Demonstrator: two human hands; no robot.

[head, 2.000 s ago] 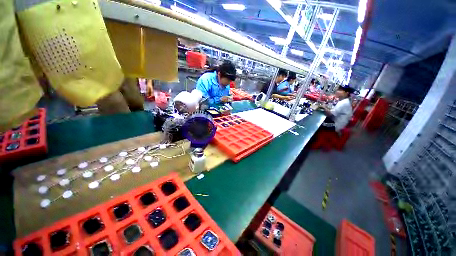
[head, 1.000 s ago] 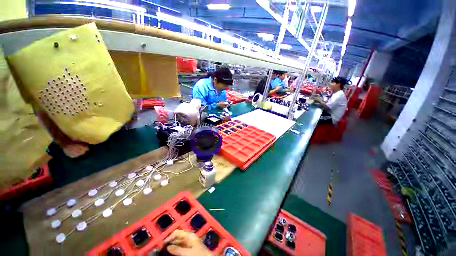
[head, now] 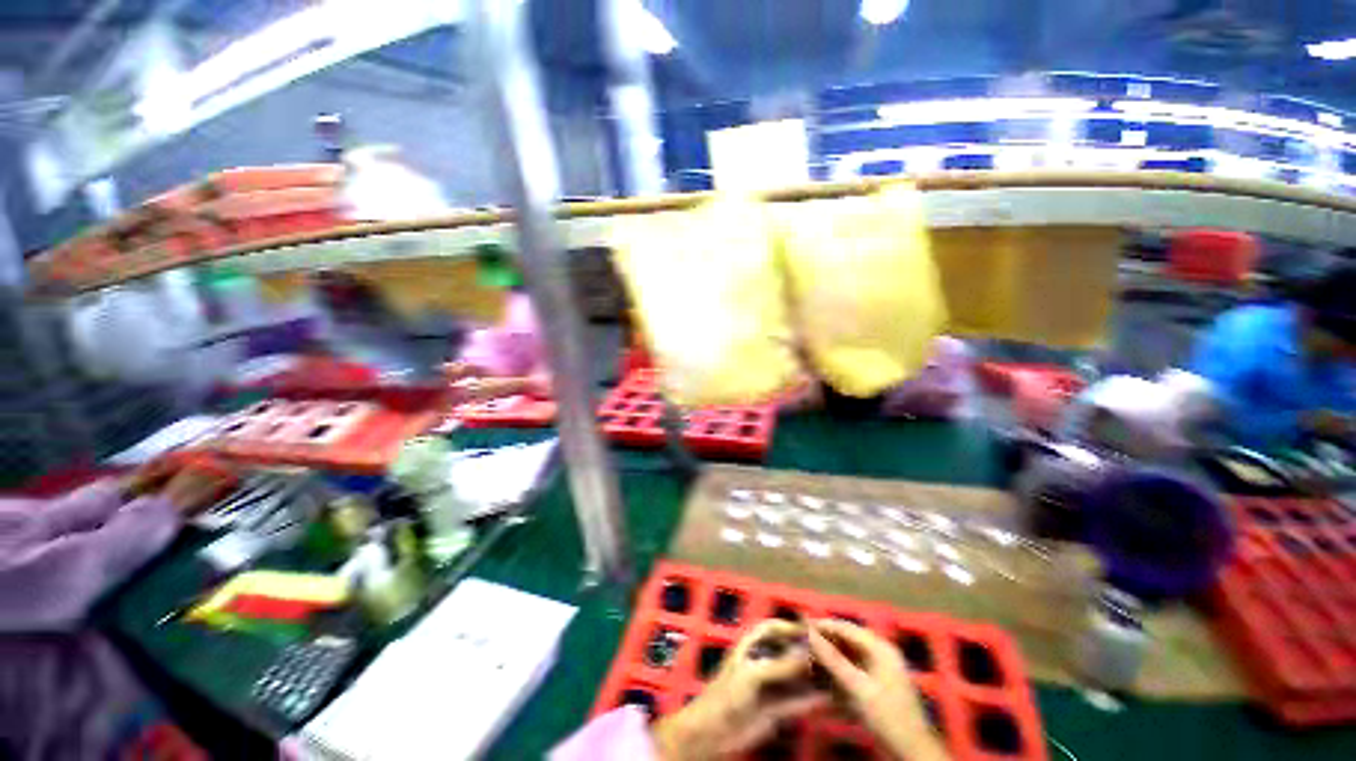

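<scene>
The red-orange turnover tray [head: 885, 617] lies in front of me, with dark square units in its pockets. My left hand [head: 744, 699] and my right hand [head: 880, 696] meet above the middle of the tray. A small dark unit, likely a watch body [head: 776, 645], shows between the fingers of my left hand. The fingers of my right hand are bent against it or right beside it; blur hides the exact contact. My hands cover several pockets.
White discs [head: 848, 528] lie on a brown board [head: 714, 513] behind the tray. A bottle [head: 1108, 647], purple fan [head: 1157, 531] and red trays [head: 1294, 654] are right. An open notebook [head: 446, 669], calculator [head: 305, 672], metal post [head: 558, 298] and a co-worker's sleeve [head: 75, 543] are left.
The view has swung left, bringing the notebook, post and left co-worker in. One hand showed over the tray one second ago; now both are together there with a dark unit.
</scene>
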